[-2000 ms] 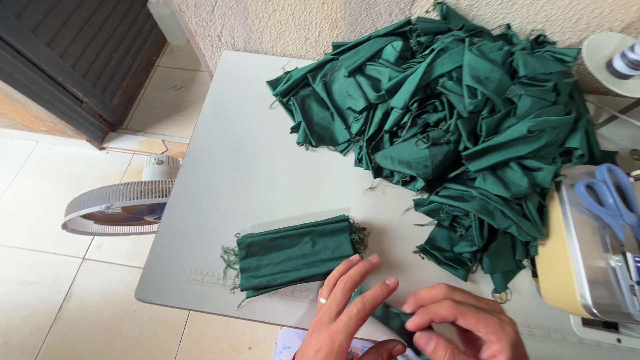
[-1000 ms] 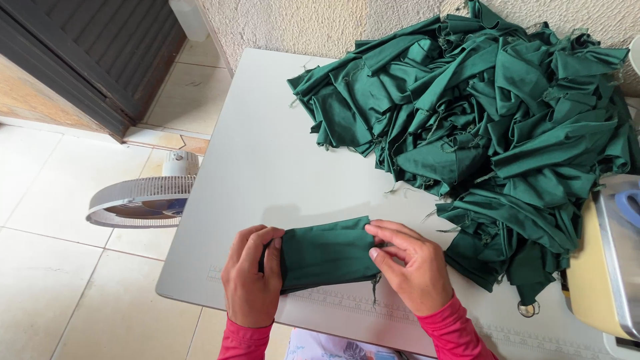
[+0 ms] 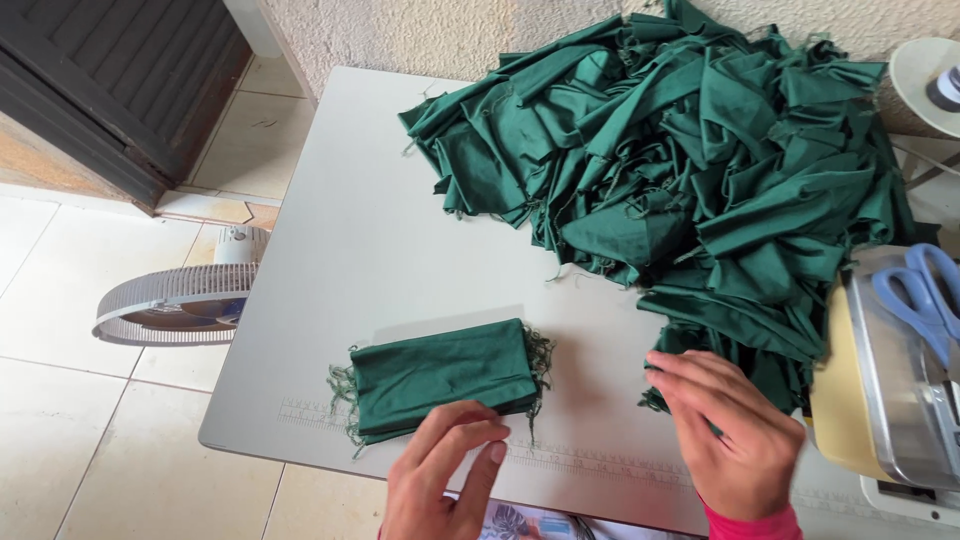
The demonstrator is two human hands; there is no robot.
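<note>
A stack of folded green fabric pieces (image 3: 446, 371) with frayed thread ends lies on the light table, near its front edge. Just in front of the stack is my left hand (image 3: 450, 465), holding nothing, its fingers bent and apart. My right hand (image 3: 724, 427) is at the lower edge of a large heap of green fabric pieces (image 3: 675, 165). Its thumb and fingers close on a bit of green fabric there; how much of it they grip is partly hidden by the hand.
A ruler scale (image 3: 577, 461) runs along the front of the table (image 3: 337, 247). At the right, blue-handled scissors (image 3: 919, 300) lie on a metal and yellow case (image 3: 855, 390). A fan (image 3: 176, 304) stands beyond the left edge. A thread spool (image 3: 946, 90) is at the upper right.
A second ago both hands held a green piece over the stack. That piece has been let go, the left hand has drawn back toward me, and the right hand has moved right to the heap.
</note>
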